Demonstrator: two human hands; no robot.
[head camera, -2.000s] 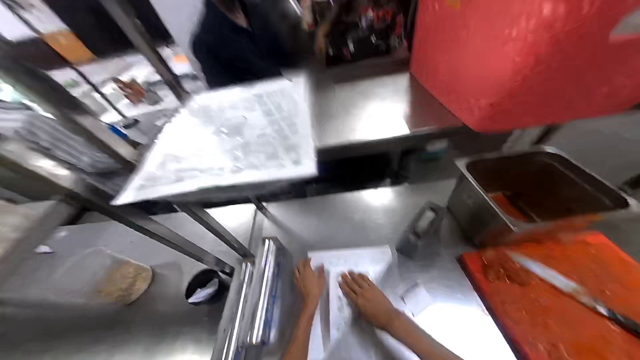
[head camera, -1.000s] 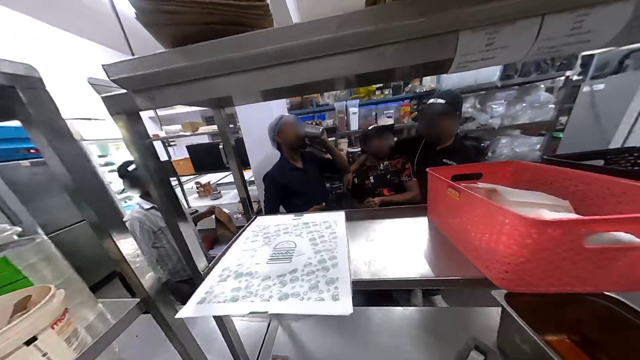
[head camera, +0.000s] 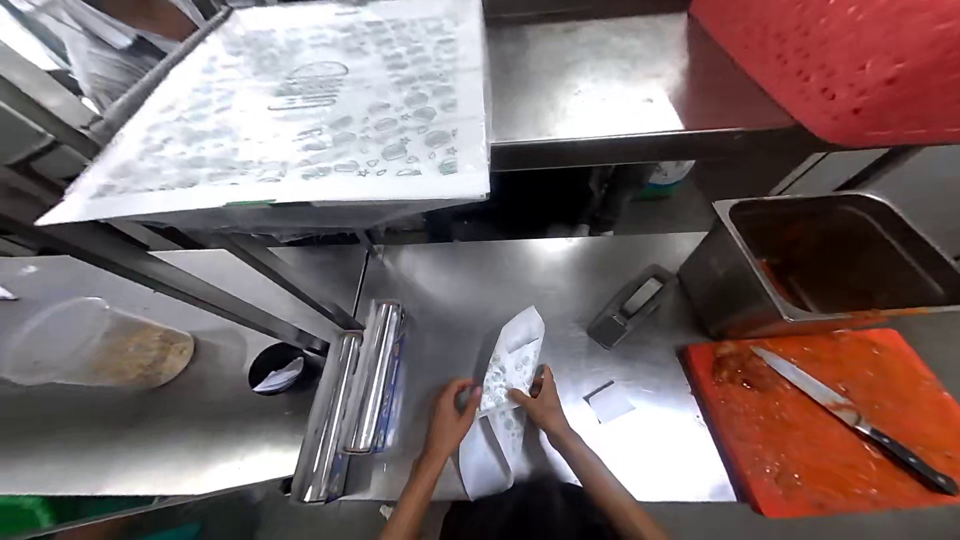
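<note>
A sheet of printed paper (head camera: 519, 364), folded into a narrow shape, lies between my two hands on the steel counter. My left hand (head camera: 452, 416) touches its left edge with thumb and fingertips. From the right, my right hand (head camera: 544, 401) grips the folded paper between thumb and fingers. A small white paper piece (head camera: 610, 403) lies to the right of it. Beyond stands a grey tape dispenser (head camera: 630, 306). Left of my hands are rolls of foil (head camera: 375, 379). A stack of printed paper sheets (head camera: 322, 112) rests on the raised shelf.
On the right, a kitchen knife (head camera: 851, 414) lies on a red cutting board (head camera: 885, 476), with a deep steel pan (head camera: 750, 277) behind it. Above is a red plastic basket (head camera: 840, 67). A black cup (head camera: 277, 367) and a clear container (head camera: 97, 345) stand left. Steel posts cross the left side.
Two seconds ago both hands lay on flatter white paper; now the paper between them is folded narrow. The view has swung up to the shelf and people, then down again.
</note>
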